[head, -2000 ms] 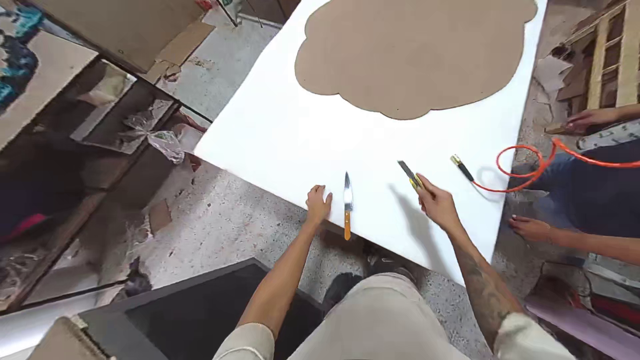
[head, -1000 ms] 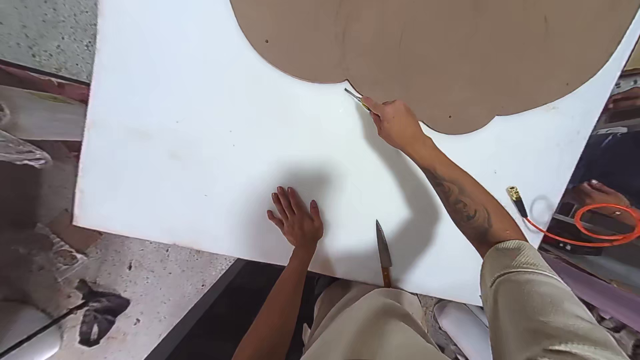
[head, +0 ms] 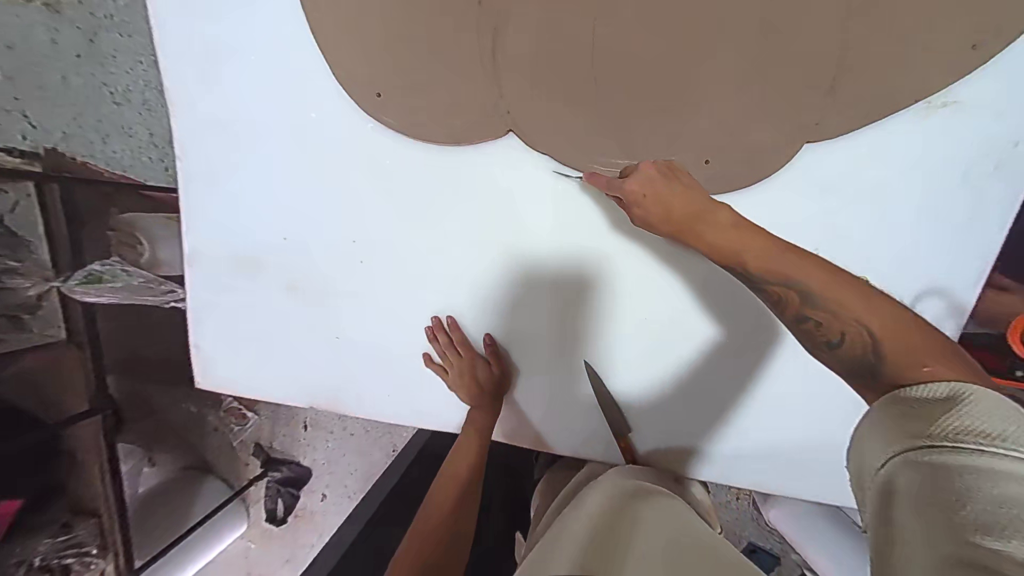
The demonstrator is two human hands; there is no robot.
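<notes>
My right hand (head: 660, 196) is closed around a utility knife (head: 568, 175), whose blade points left just off the lower edge of a brown scalloped board (head: 640, 80). That board lies on a large white sheet (head: 336, 264). My left hand (head: 468, 364) rests palm down on the white sheet, fingers spread, holding nothing. Between my left hand and my body, a little to the right, a kitchen knife (head: 610, 404) lies on the sheet with its blade pointing away from me and its handle at the near edge.
Shelving with a clear plastic bag (head: 120, 284) stands left of the sheet. A dark cloth or bag (head: 282, 484) lies below left on the speckled floor (head: 336, 448). Part of an orange hose (head: 1016, 334) shows at the right edge.
My right hand with the utility knife has moved from over the bare white sheet to the brown board's edge, then right along it. My left hand has moved off the kitchen knife's side and lies flat further left.
</notes>
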